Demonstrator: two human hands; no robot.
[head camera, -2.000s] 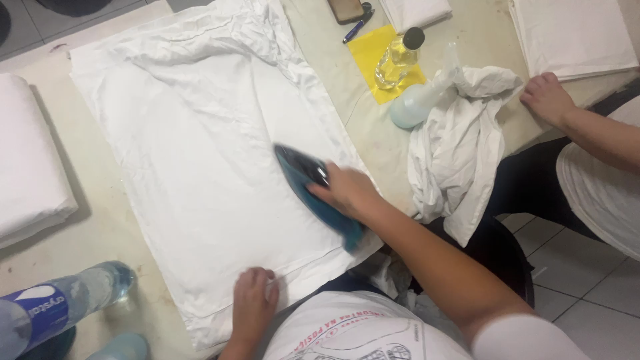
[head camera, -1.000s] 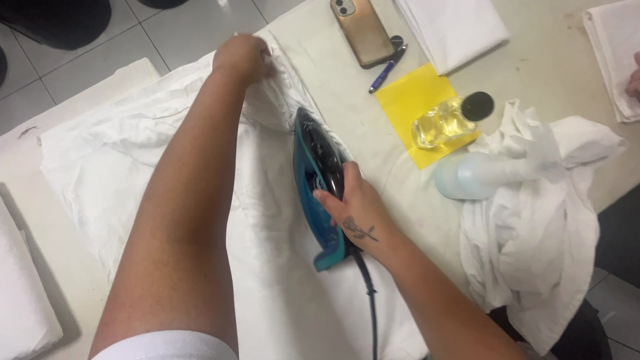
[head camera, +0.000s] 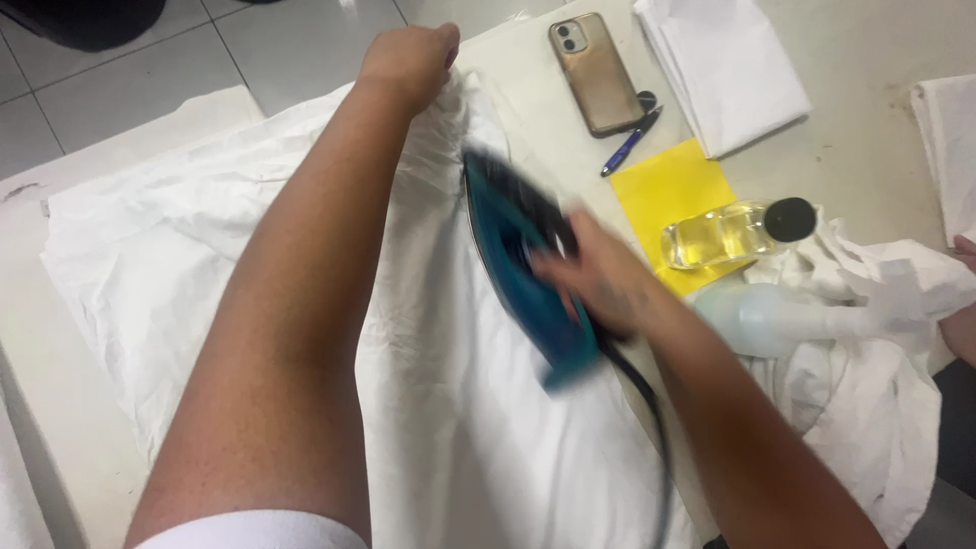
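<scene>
My right hand (head camera: 598, 278) grips the handle of a teal and black clothes iron (head camera: 518, 267), blurred by motion. The iron lies along the right side of a white cloth (head camera: 412, 320) spread on the table, its tip toward the far edge. Up at the far edge of the cloth, my left hand (head camera: 412, 65) is closed on a gathered bit of the fabric, its fingertips mostly hidden. Wrinkles run from that hand toward the iron's tip. The black cord (head camera: 656, 412) trails from the iron's heel toward the bottom of the view.
Right of the cloth lie a phone (head camera: 598, 76), a blue pen (head camera: 625, 151), a folded white cloth (head camera: 732, 76) and a yellow sheet (head camera: 671, 183) under a bottle of yellow liquid (head camera: 720, 234). A pale spray bottle (head camera: 770, 319) rests on crumpled cloth (head camera: 862, 419). Another person's hand (head camera: 964, 248) shows at the right edge.
Two seconds ago my left hand lay at the cloth's near edge; it moved to the far edge and holds fabric there. The iron turned its tip toward that edge. The view has shifted closer.
</scene>
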